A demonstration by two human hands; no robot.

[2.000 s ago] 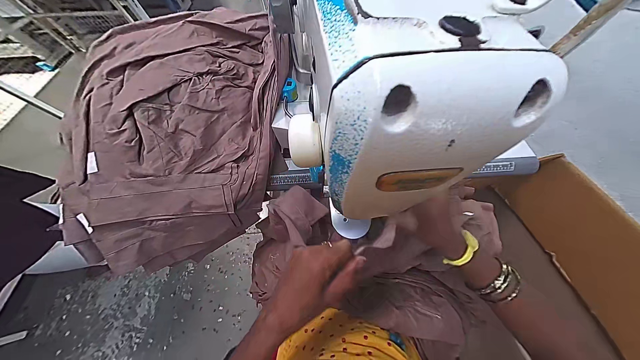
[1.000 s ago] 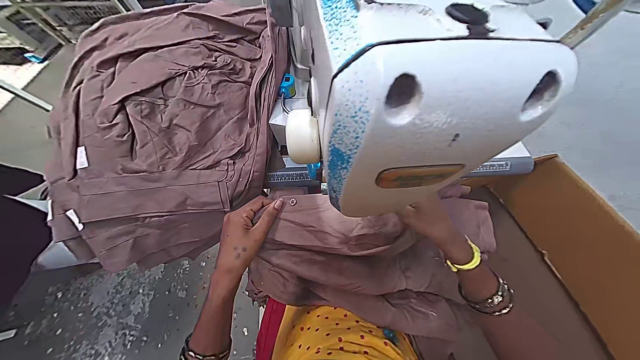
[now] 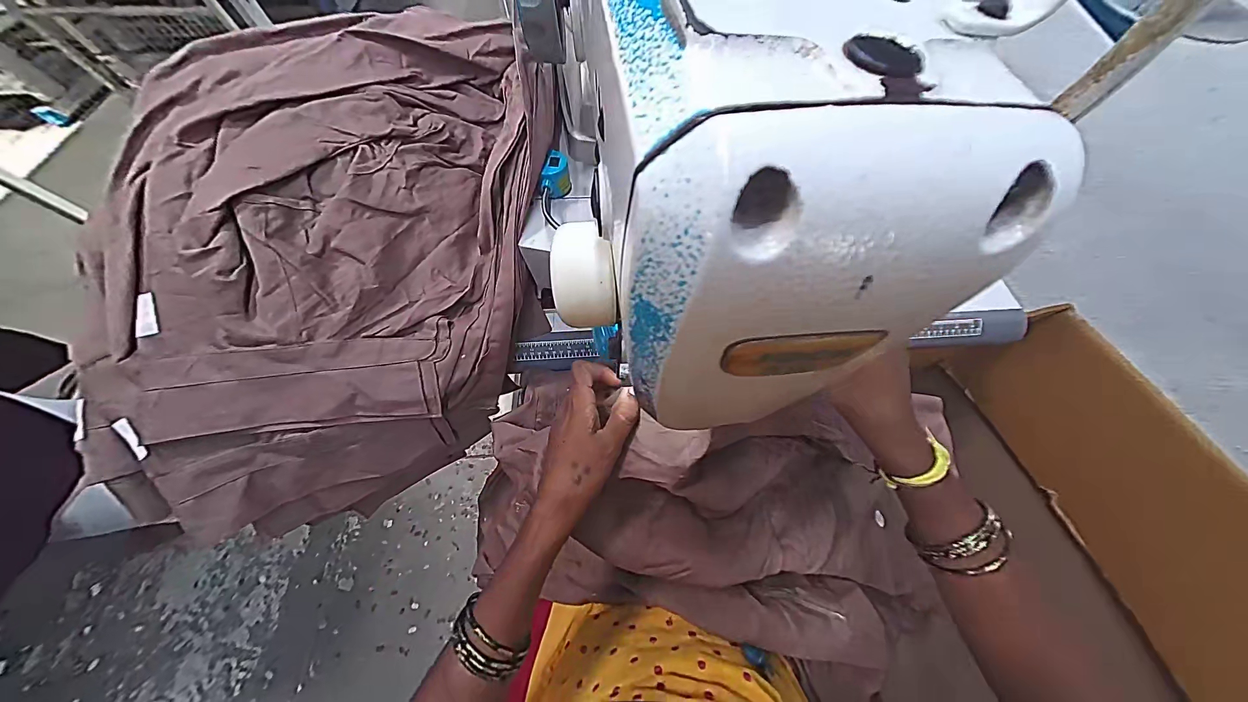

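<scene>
A white and blue sewing machine head (image 3: 838, 234) fills the upper middle of the head view. Below it a brown cloth garment (image 3: 760, 517) lies bunched over my lap. My left hand (image 3: 590, 439) pinches the garment's upper edge between thumb and fingers, just left of the machine's lower end. Partly hidden behind the machine, my right hand (image 3: 873, 400) is at the garment's right part; its fingers cannot be seen. A small round button (image 3: 879, 519) shows on the cloth near my right wrist.
A thick stack of brown garments (image 3: 292, 253) with white tags lies left of the machine. A printed ruler scale (image 3: 556, 351) runs along the machine bed's edge. At the right stands a cardboard box (image 3: 1121, 468). Dark cloth (image 3: 34, 468) is at the far left.
Two seconds ago my left hand was lower, in front of the machine; it then moved left to the garment's edge and is now slightly right again, against the machine's lower end.
</scene>
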